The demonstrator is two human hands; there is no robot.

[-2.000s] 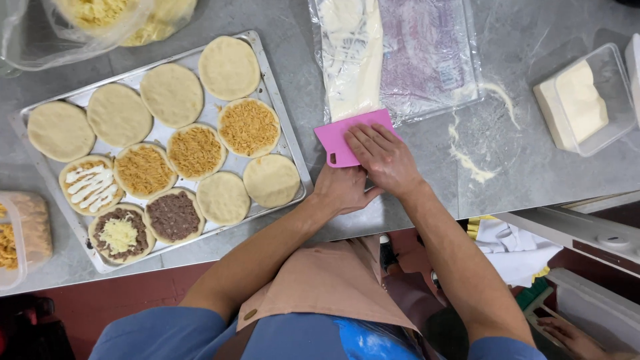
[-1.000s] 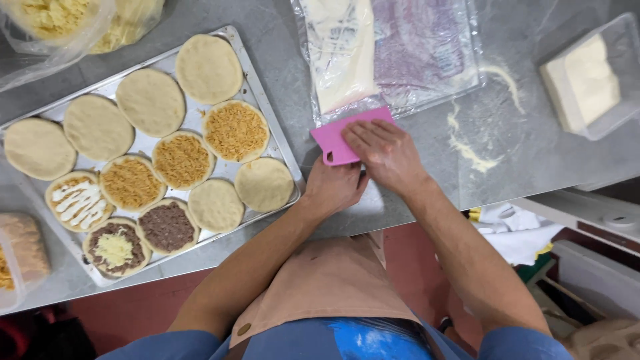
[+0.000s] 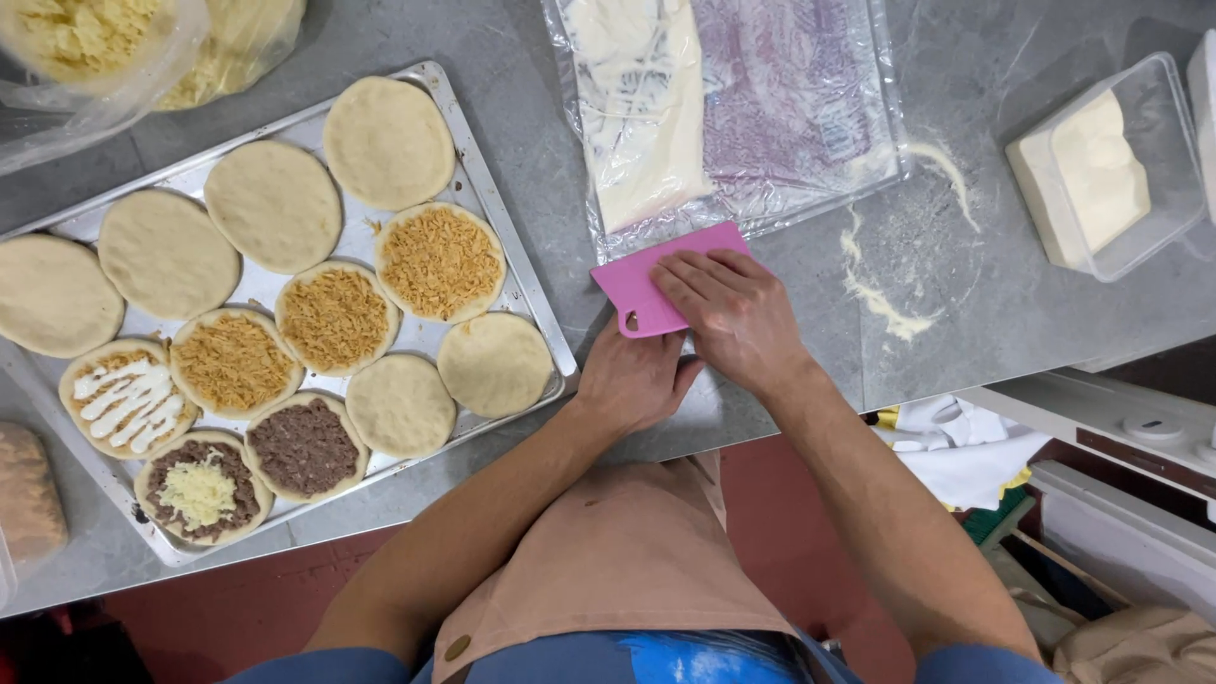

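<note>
My right hand (image 3: 730,312) lies on a pink plastic dough scraper (image 3: 655,285), its fingers pressed flat over the scraper's face. My left hand (image 3: 636,370) is just below, partly under the scraper; its fingers are hidden. The scraper's far edge rests on the near end of a clear plastic bag (image 3: 646,114) that holds a creamy white filling. To the left, a metal baking tray (image 3: 499,233) carries several dough rounds (image 3: 389,142), some topped with orange-brown shreds (image 3: 442,261), one with dark minced filling (image 3: 306,447), one with white sauce over shreds, one with grated cheese.
Right of the bag, flour (image 3: 898,318) is scattered on the grey counter. A clear tub of flour (image 3: 1092,180) stands farther right. Bagged grated cheese (image 3: 85,38) is at the top left, and a container (image 3: 28,494) is at the left edge. An open drawer (image 3: 1092,427) is below right.
The view has shifted somewhat. Both hands stay at the pink scraper by the bag's near end; no other change is plain.
</note>
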